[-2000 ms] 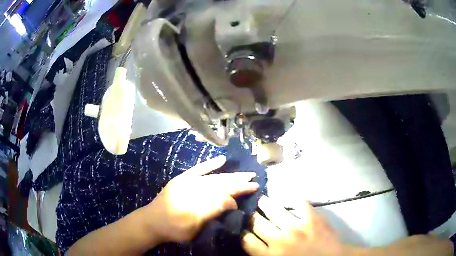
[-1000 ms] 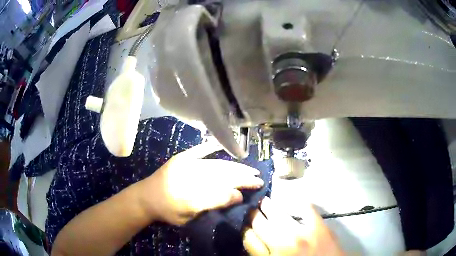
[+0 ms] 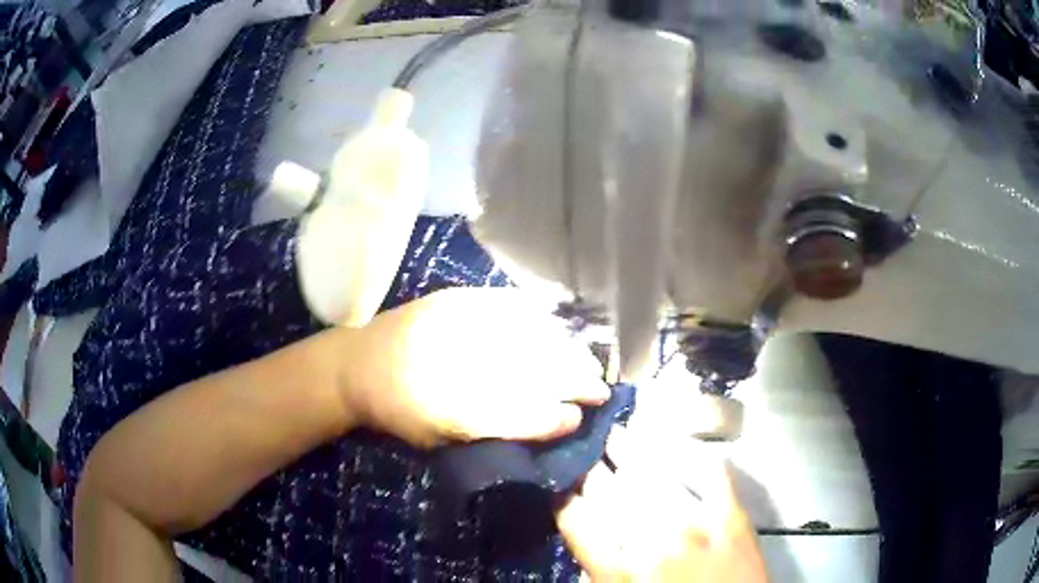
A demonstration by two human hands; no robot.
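Note:
The navy checked tweed panel lies over the machine bed and to the left. A plain dark strip lies between my hands and runs up to the presser foot area, which is partly hidden behind the machine head. My left hand lies flat on the tweed and strip just left of the needle, overexposed by the light. My right hand holds the strip's edge between thumb and fingers, just below the foot; its fingertips are washed out.
The off-white machine head fills the top right. The cream lamp stands left of the needle. Plain black strips lie under the arm at right. More checked tweed and a pale sheet lie at far left. A thin dark line crosses the bed.
The view has shifted, so the machine head and lamp sit further right. My left hand has moved further forward beside the needle. My right hand stays at the strip's edge.

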